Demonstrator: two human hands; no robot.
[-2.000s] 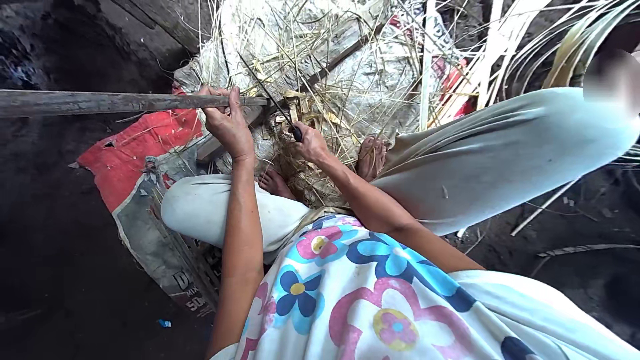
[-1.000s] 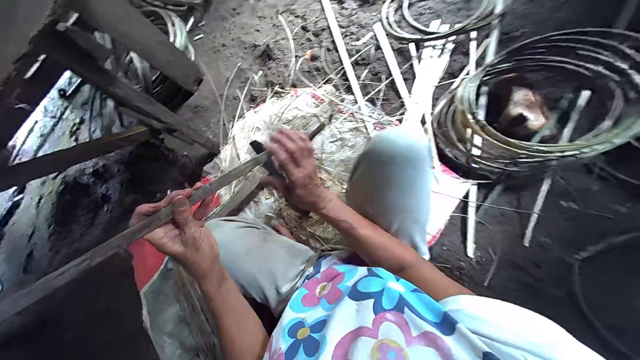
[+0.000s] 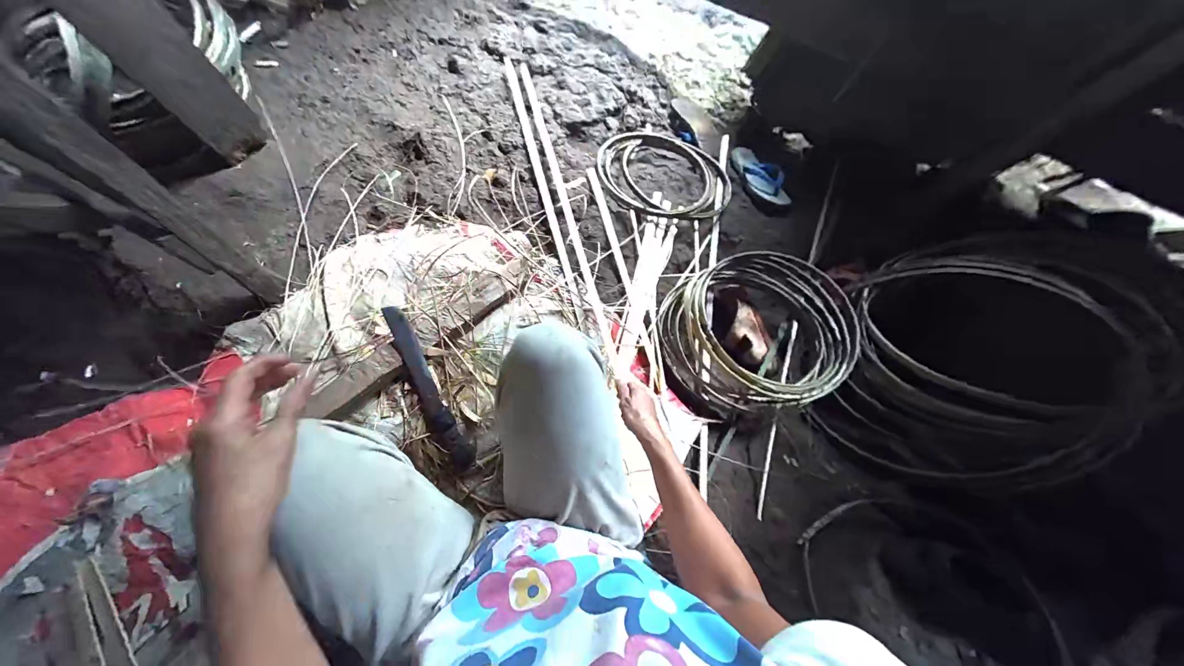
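Note:
My left hand is raised at the left above my thigh, fingers apart and holding nothing. To the right of my knee, my right hand is closed at the lower end of a pale split strip. Other pale strips lie bunched just beyond that hand. A dark-bladed knife rests between my legs, its handle toward me, across a wooden block. Thin fibre shavings are scattered around the block on a sack sheet.
Coiled strips lie on the ground at the right, with larger coils farther right and a small coil beyond. A flip-flop lies on the dark soil. Wooden beams stand at upper left.
The long strip seen earlier in my left hand is gone from it. The knife, held in my right hand before, now lies down. My right hand has moved right to the pale strips. The view has shifted.

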